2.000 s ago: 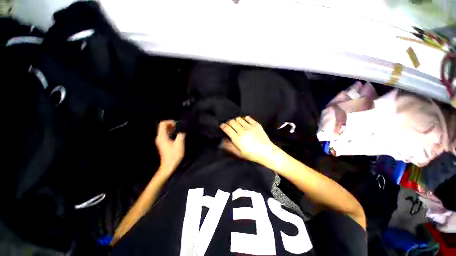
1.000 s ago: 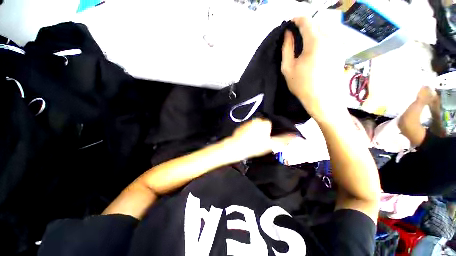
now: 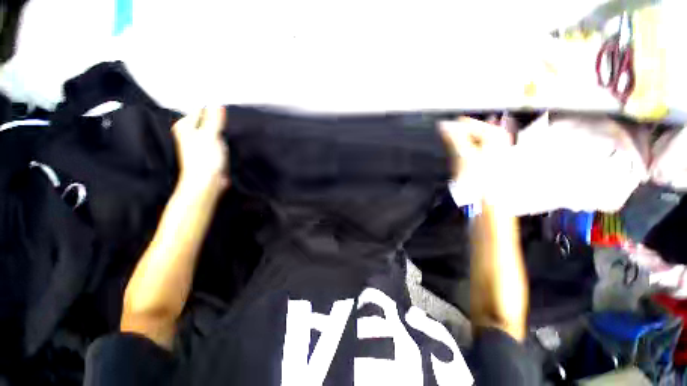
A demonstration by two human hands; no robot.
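A black garment point(image 3: 339, 154) is stretched sideways between my two hands, just below the table's front edge. Its upper edge runs nearly straight, and its lower part hangs down over my lap against my black shirt. My left hand point(image 3: 202, 147) grips its left end. My right hand point(image 3: 476, 154) grips its right end and is blurred. The fingertips of both hands are hard to make out. No cord or label shows on the held part.
A white table point(image 3: 324, 60) spans the top, with red-handled scissors point(image 3: 616, 68) at its right. A black garment pile point(image 3: 113, 166) with white loops lies left. Pale pink cloth point(image 3: 576, 166) lies right, with coloured cloth below it.
My right hand has come down from over the table, and my left hand has moved left from the middle. The black garment is now spread between them. The other person's arm is out of view.
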